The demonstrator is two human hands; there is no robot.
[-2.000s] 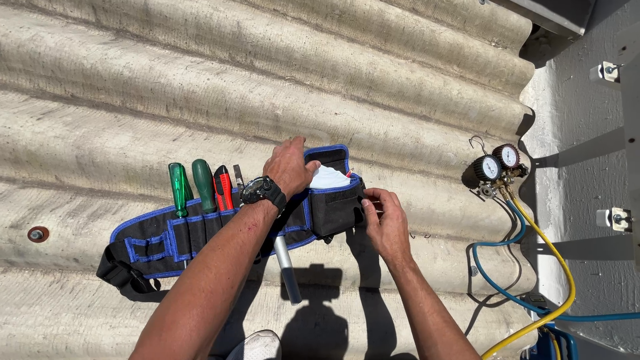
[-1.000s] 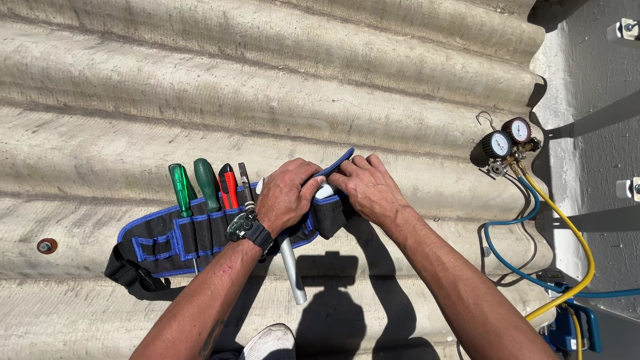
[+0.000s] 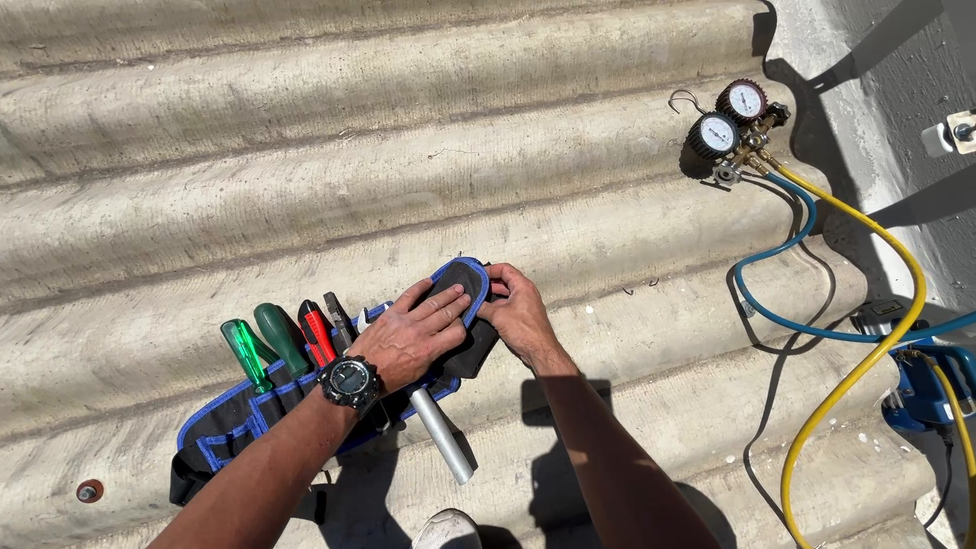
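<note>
A black fabric tool pouch with blue trim (image 3: 221, 415) lies on the corrugated roof. Its loops hold a green translucent screwdriver (image 3: 245, 352), a dark green handle (image 3: 280, 339), a red and black tool (image 3: 316, 332) and pliers (image 3: 338, 320). A metal tube (image 3: 442, 436) sticks out below. My left hand (image 3: 415, 332), with a black wristwatch (image 3: 351, 383), lies flat over the pouch's right end, fingertips on the pocket flap (image 3: 467, 282). My right hand (image 3: 518, 316) pinches that flap's right edge. The pocket's contents are hidden.
A manifold gauge set (image 3: 732, 133) lies at the upper right, with a blue hose (image 3: 743, 286) and a yellow hose (image 3: 903, 252). A blue machine (image 3: 926, 389) stands at the right edge. A roof bolt (image 3: 89, 491) protrudes at lower left. My shoe (image 3: 448, 530) shows at the bottom.
The pocket flap stood open with white material showing two seconds ago; now it lies over the pocket. My left hand has moved onto the flap, and my right hand holds its edge.
</note>
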